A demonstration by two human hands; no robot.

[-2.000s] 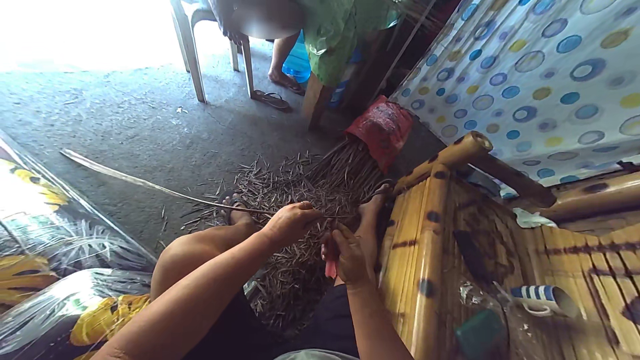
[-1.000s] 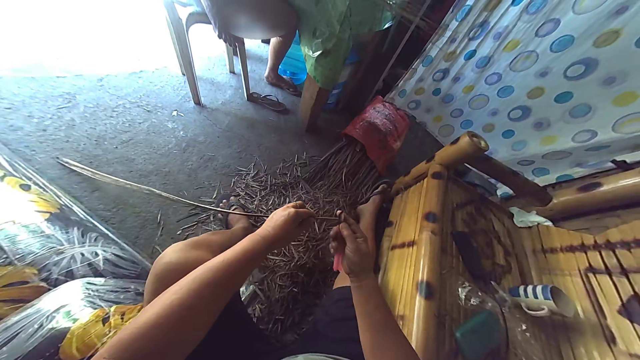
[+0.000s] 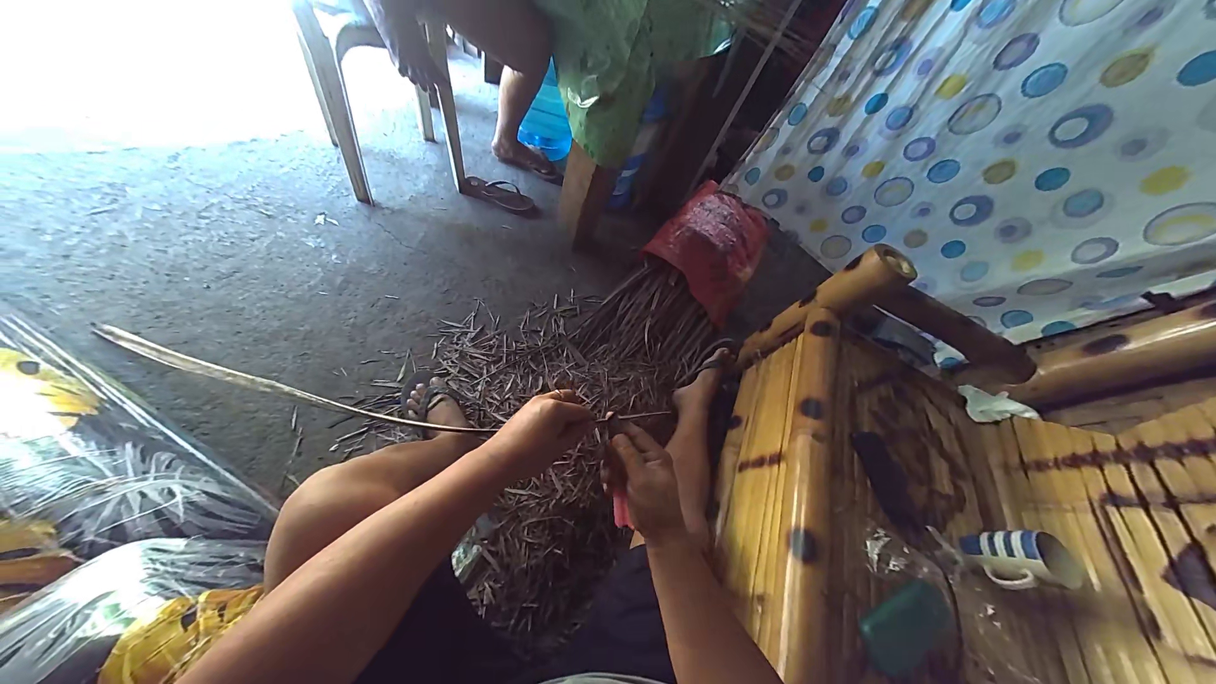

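My left hand [image 3: 546, 429] is closed around a long thin plant strip [image 3: 275, 388], whose wider, pale end reaches out over the floor at the left. Beyond the fist, the strip's thin end points right, past my right hand [image 3: 648, 475]. That hand holds a small tool with a pink-red handle [image 3: 622, 508] at the strip; its working part is too small to make out. Beneath both hands, a heap of short dry brown cuttings [image 3: 541, 532] covers the floor between my feet. A bundle of long brown strips [image 3: 646, 309] sticks out of a red sack [image 3: 712, 242] just ahead.
A bamboo bench [image 3: 807, 494] stands at my right, bearing a striped mug [image 3: 1021, 559] on its side and a green container [image 3: 904, 627]. Plastic-wrapped items [image 3: 114, 475] lie at the left. Ahead, another person's leg [image 3: 518, 104] shows near a plastic chair [image 3: 347, 114]. A dotted curtain [image 3: 1007, 142] hangs at the right.
Both hands stay close together at the strip, with only small shifts. The right hand's fingers have changed their pose around the pink-red handled tool.
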